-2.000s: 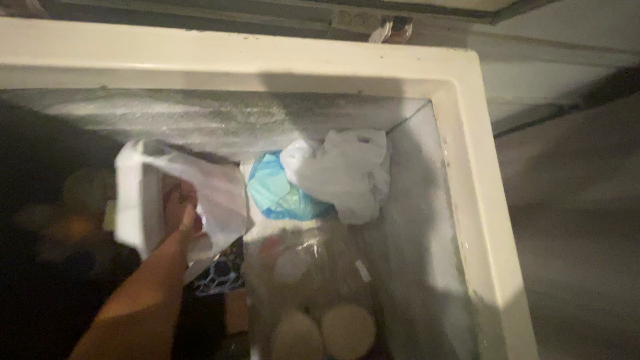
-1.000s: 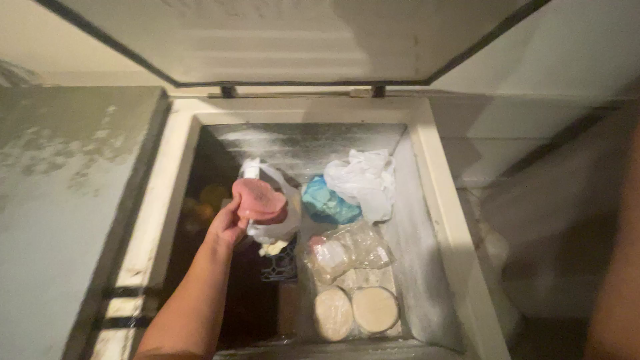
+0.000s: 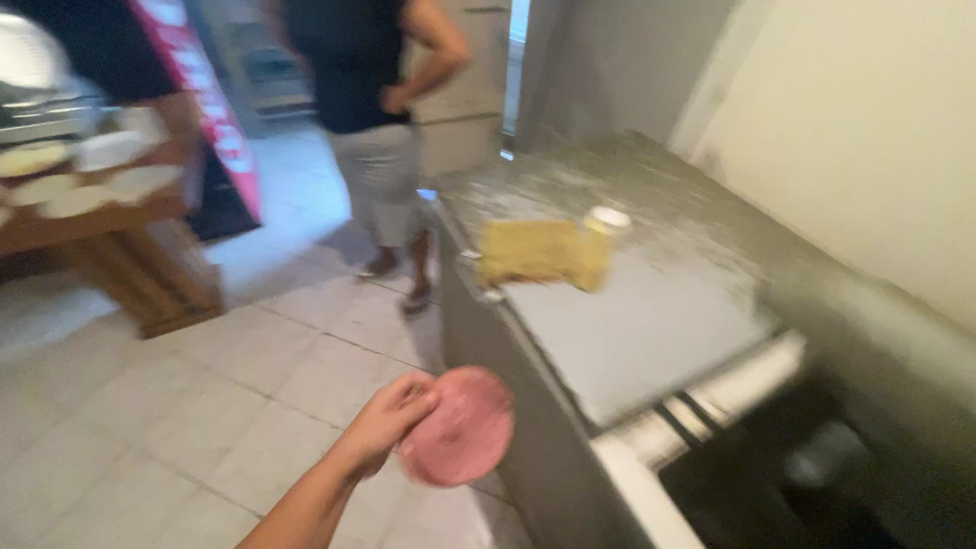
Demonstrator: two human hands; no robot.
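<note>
Pink round patties, seemingly raw meat (image 3: 461,427), are gripped at their left edge by my left hand (image 3: 393,423), above the tiled floor and left of the chest freezer. The freezer's pale rim (image 3: 648,496) runs along the lower right, with its dark interior open beside it. My right hand is out of view. Motion blur hides how many patties there are.
A yellow cloth or packet (image 3: 530,252) and a jar with a white lid (image 3: 602,244) rest on the closed freezer lid (image 3: 648,328). Beyond stands a person (image 3: 374,152). On the left, a wooden table (image 3: 171,183) holds several pale flat rounds.
My left hand was inside a white plastic bag in the freezer, then held the pink patties over it. Now it holds them outside the freezer. The view has swung left to the room.
</note>
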